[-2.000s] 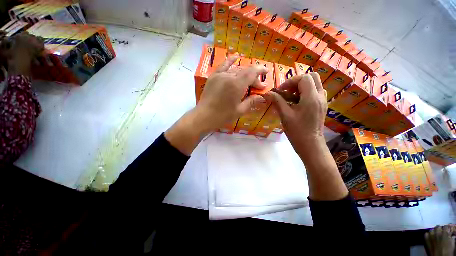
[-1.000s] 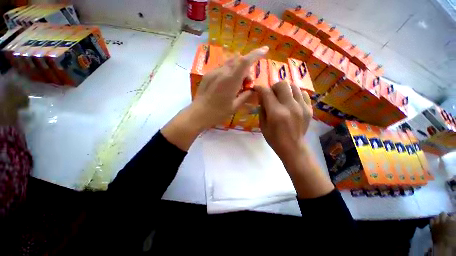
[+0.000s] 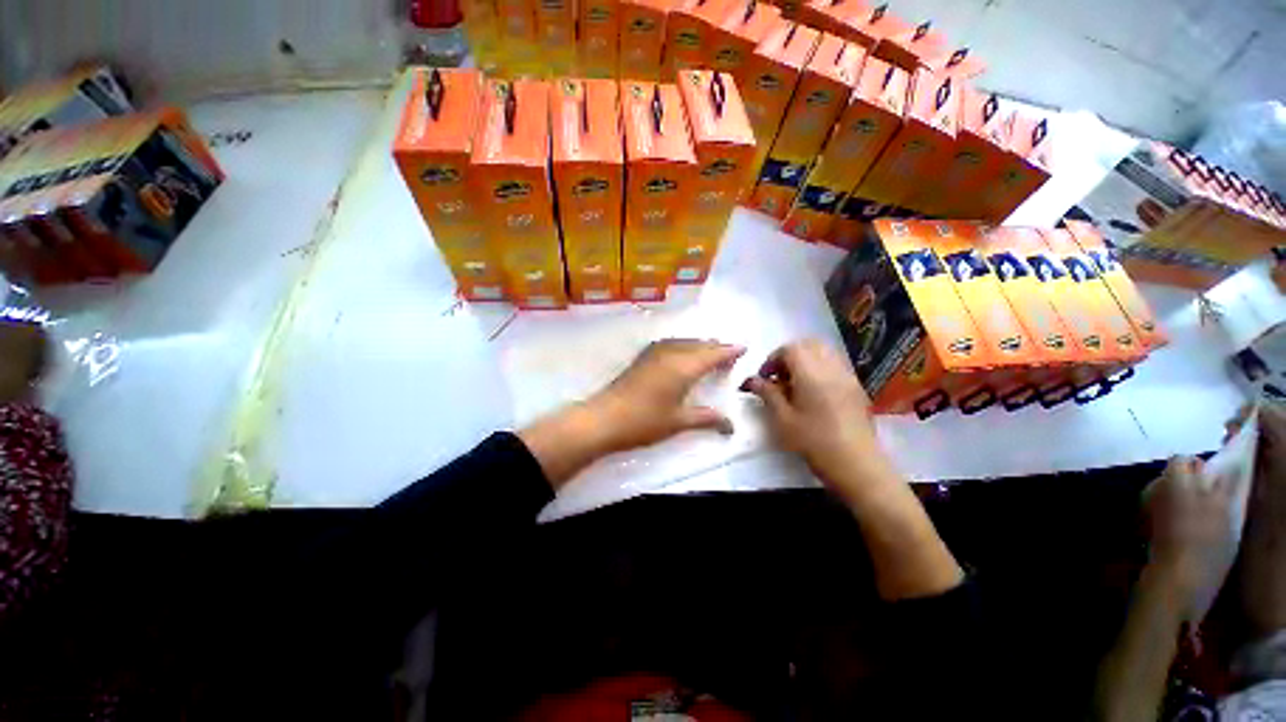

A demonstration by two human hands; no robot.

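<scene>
My left hand (image 3: pixel 670 392) is over the white sheets (image 3: pixel 564 370) near the table's front edge, thumb and forefinger apart, holding nothing visible. My right hand (image 3: pixel 807 399) is just right of it, finger and thumb pinched together. A tiny dark spot shows at its fingertips; I cannot tell what it is, and no sticker can be made out. A row of several upright orange and yellow retail boxes (image 3: pixel 585 198) stands beyond my hands, untouched, with narrow gaps between some of them and dark-edged hang tabs on top.
Long rows of orange boxes (image 3: pixel 903 127) stand behind. A group of boxes (image 3: pixel 1008 289) lies to the right, more boxes (image 3: pixel 106 191) at the left. Joint tape (image 3: pixel 289 325) crosses the table. People's arms show at both sides; a person's hand (image 3: pixel 1192 508) holds a white sheet.
My hands have left the row of boxes and come down over the white sheets. The view has shifted, and the row now stands uncovered with its boxes slightly spread.
</scene>
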